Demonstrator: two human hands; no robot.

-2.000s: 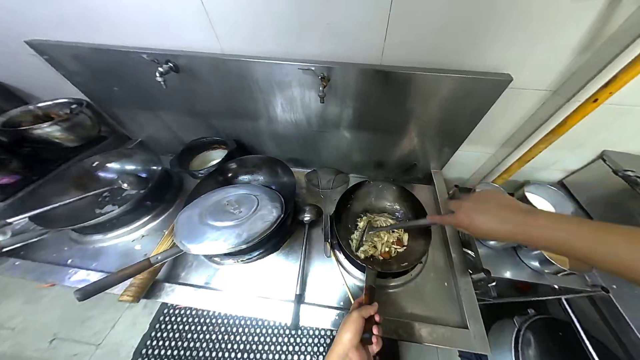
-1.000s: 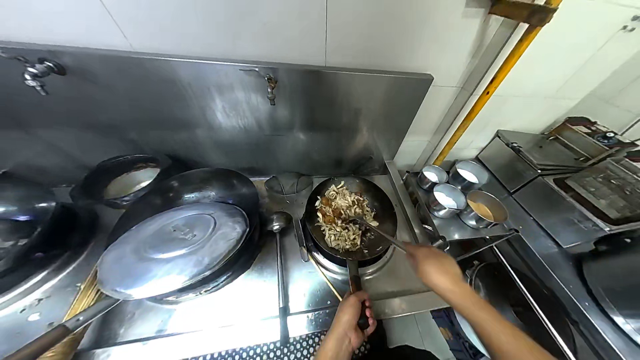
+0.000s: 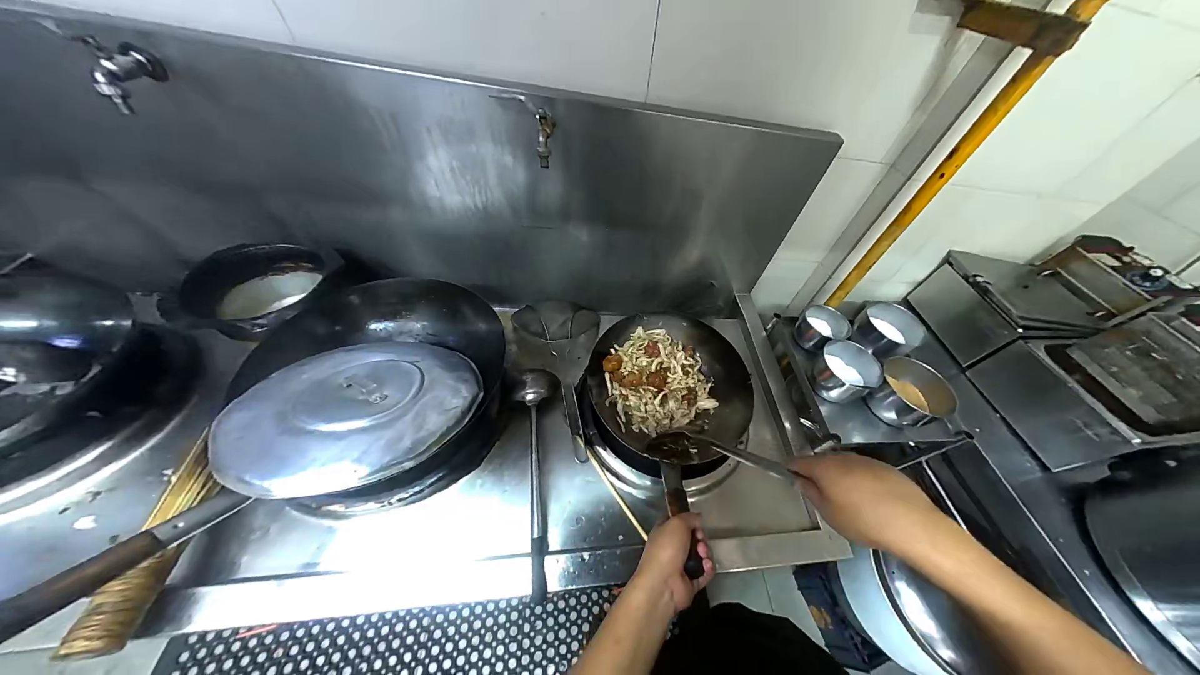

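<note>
A dark wok (image 3: 731, 366) sits on the right burner, tilted slightly. Pale shredded food with reddish-brown pieces (image 3: 661, 380) lies in it. My left hand (image 3: 672, 560) is closed around the wok's handle (image 3: 675, 492), at the near side. From the right, my right hand (image 3: 848, 492) grips the handle of a metal ladle (image 3: 680, 448), whose bowl is at the wok's near inner wall, just below the food. What the bowl holds is hard to tell.
Left of the wok are a long-handled ladle (image 3: 532, 384), a wire strainer (image 3: 555, 328) and a large wok under an aluminium lid (image 3: 342, 412). A bamboo brush (image 3: 122, 600) lies beyond them. Metal pots with white contents (image 3: 848, 364) and a pan (image 3: 909, 389) stand right. Taps (image 3: 544, 141) project from the backsplash.
My right hand has brought the ladle from within the food to the wok's near side. The food now lies farther toward the back. My left hand still holds the wok handle.
</note>
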